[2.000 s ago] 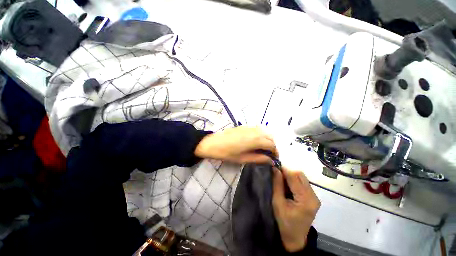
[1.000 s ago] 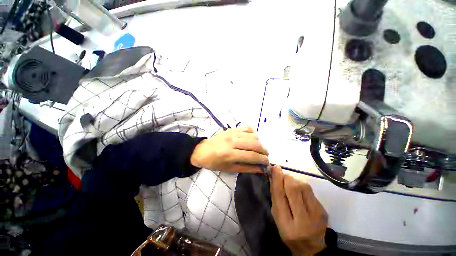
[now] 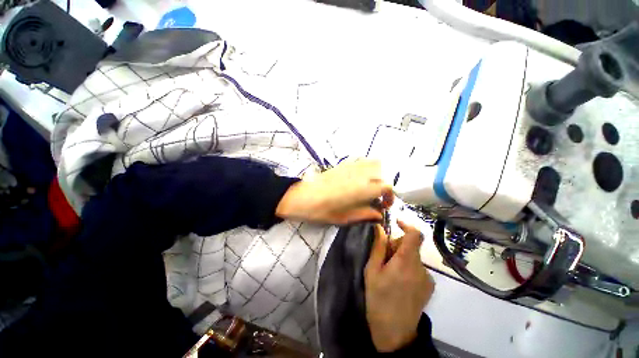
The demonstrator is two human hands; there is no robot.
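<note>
A white quilted jacket body (image 3: 263,269) with dark diamond lines spreads over the table's left side and near edge. A dark zip tape (image 3: 270,108) runs along its edge towards my hands. A dark grey panel (image 3: 343,280) hangs below them. My left hand (image 3: 336,194) reaches across from the left and pinches the zip end by the panel's top. My right hand (image 3: 399,283) is just right of the panel, thumb and fingers gripping the same dark strip. The fingertips nearly meet, and the exact part between them is partly hidden.
The white sewing machine head (image 3: 483,133) with a blue stripe is right of my hands, its shiny metal guard (image 3: 560,259) at the front. Red scissor handles (image 3: 517,266) show partly behind it. A dark grey speaker-like box (image 3: 52,45) is at the far left.
The camera view has shifted, and the machine head now appears smaller and farther right than a second ago. Both hands still hold the zip end, with the fingers slightly repositioned.
</note>
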